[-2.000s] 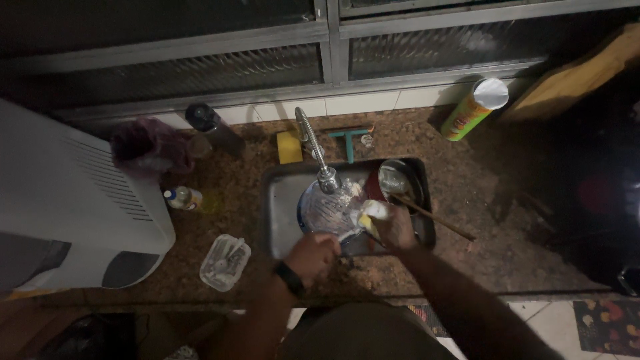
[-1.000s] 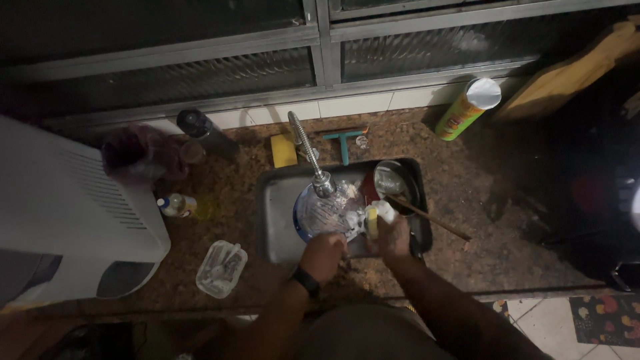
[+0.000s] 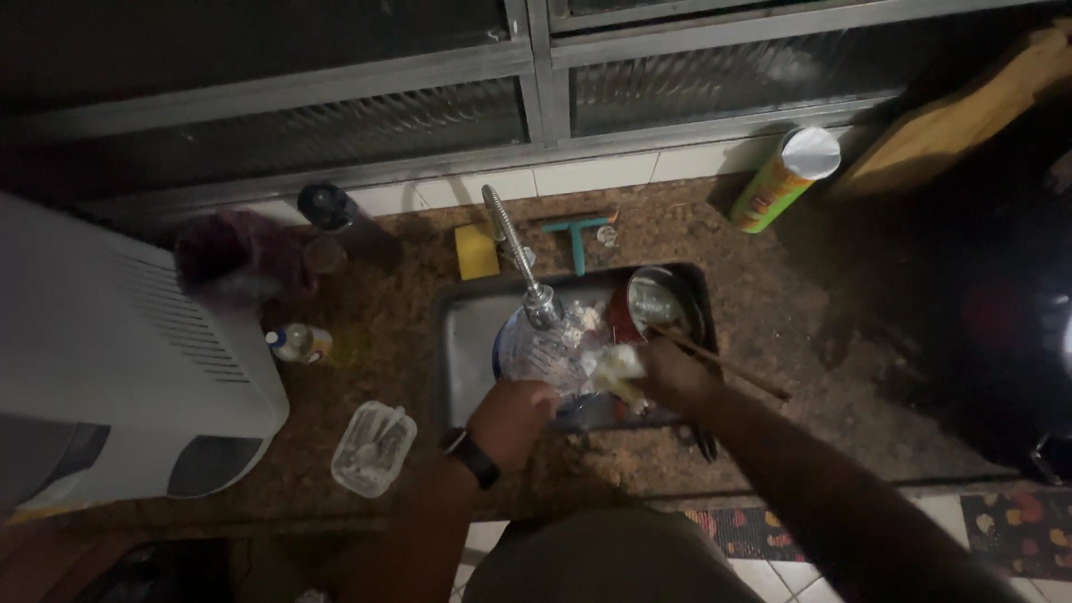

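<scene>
In the sink (image 3: 469,368), a round clear dish with a blue rim (image 3: 536,360) lies under the spring-neck faucet (image 3: 521,251). My left hand (image 3: 512,419), with a dark watch on the wrist, is closed at the dish's near edge. My right hand (image 3: 678,377) holds a soapy yellow-and-white sponge (image 3: 618,368) over the dish's right side. Just behind that hand, a red pot (image 3: 621,314) with cloudy liquid stands in the sink's right part. A wooden spoon handle (image 3: 745,373) leans out of it over the sink's edge.
Behind the sink lie a yellow cloth (image 3: 477,251) and a teal squeegee (image 3: 576,239). A clear plastic container (image 3: 373,448), a small bottle (image 3: 299,343) and a dark bottle (image 3: 335,209) are at left. A green snack can (image 3: 779,184) and a wooden board (image 3: 955,117) stand at right.
My right hand with the sponge has shifted a little over the dish's right side, and the sponge is more tilted than a second ago. My left hand stays at the near edge.
</scene>
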